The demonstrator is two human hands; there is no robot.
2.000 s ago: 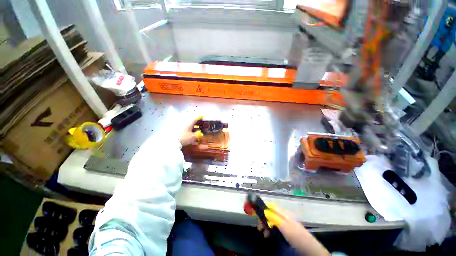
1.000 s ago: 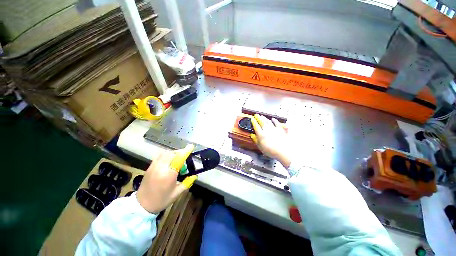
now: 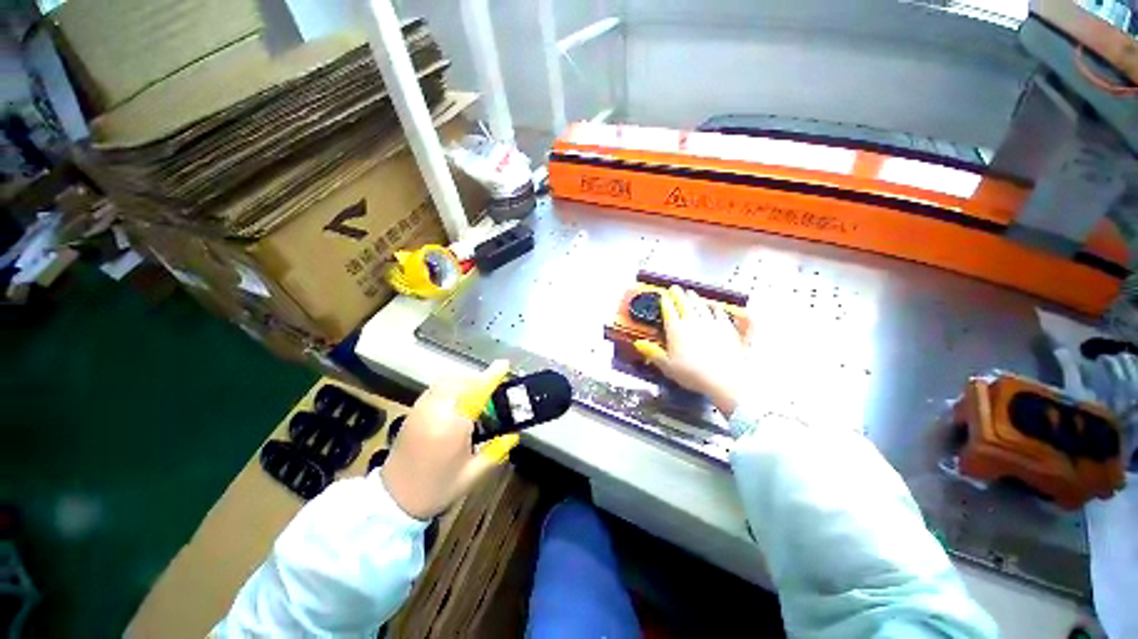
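Observation:
My left hand (image 3: 437, 437), with yellow fingertips, holds a black housing (image 3: 539, 397) by one end, tilted above the front rail. Printed white and green patches show in its openings. My right hand (image 3: 701, 350), also yellow-tipped, is at the left orange fixture (image 3: 634, 335). Its fingers are around a black housing (image 3: 646, 307) on top; only the left end of that housing shows, the rest is hidden by the hand. The right orange fixture (image 3: 998, 424) bears another black housing (image 3: 1061, 424).
Several black housings (image 3: 325, 431) lie on a cardboard sheet (image 3: 237, 531) at left. A tape roll (image 3: 437, 270) and a black block (image 3: 504, 247) are at the plate's left end. An orange axis cover (image 3: 799, 212) runs behind. Flat cardboard (image 3: 300, 137) stands at left.
The view has turned left. My left hand has left the left fixture and holds a housing near the rail. My right hand has moved from the front rail to the left fixture.

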